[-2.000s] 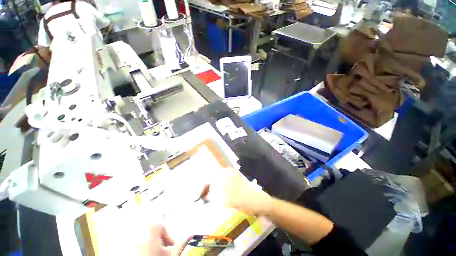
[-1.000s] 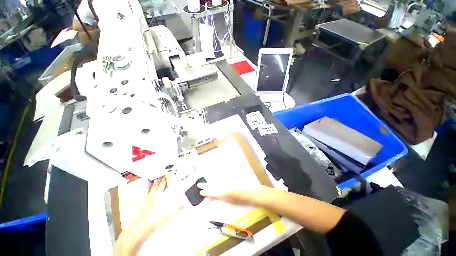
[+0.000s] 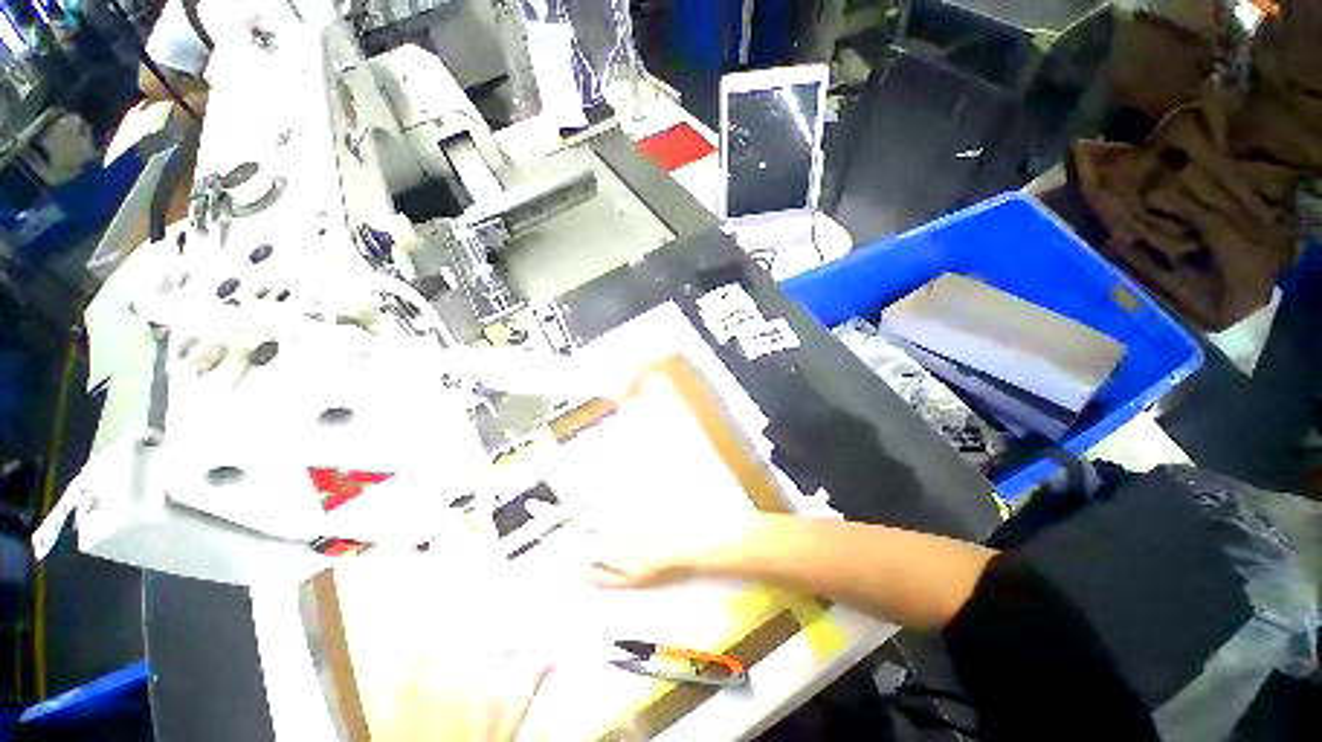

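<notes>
A small black fabric piece (image 3: 525,507) lies by the needle area of the white machine head (image 3: 276,363), with pale frame edges around it. My right hand (image 3: 682,551) rests low over the white template board (image 3: 331,638), just right of the black piece and apart from it; it appears open and empty. My left hand (image 3: 486,689) is at the bottom of the board, washed out by glare, so its fingers and any hold cannot be made out. Snips with an orange grip (image 3: 679,663) lie on the board below my right hand.
A blue bin (image 3: 1000,232) with a grey-white box (image 3: 1000,348) stands at right. Black fabric panels (image 3: 1145,580) and clear plastic (image 3: 1261,558) lie lower right. An upright white-edged screen (image 3: 773,152) stands behind small white labels (image 3: 747,322).
The black piece was in my right fingers; it now lies near the needle, released. My right hand has moved to its right. My left hand has drawn back toward the bottom edge.
</notes>
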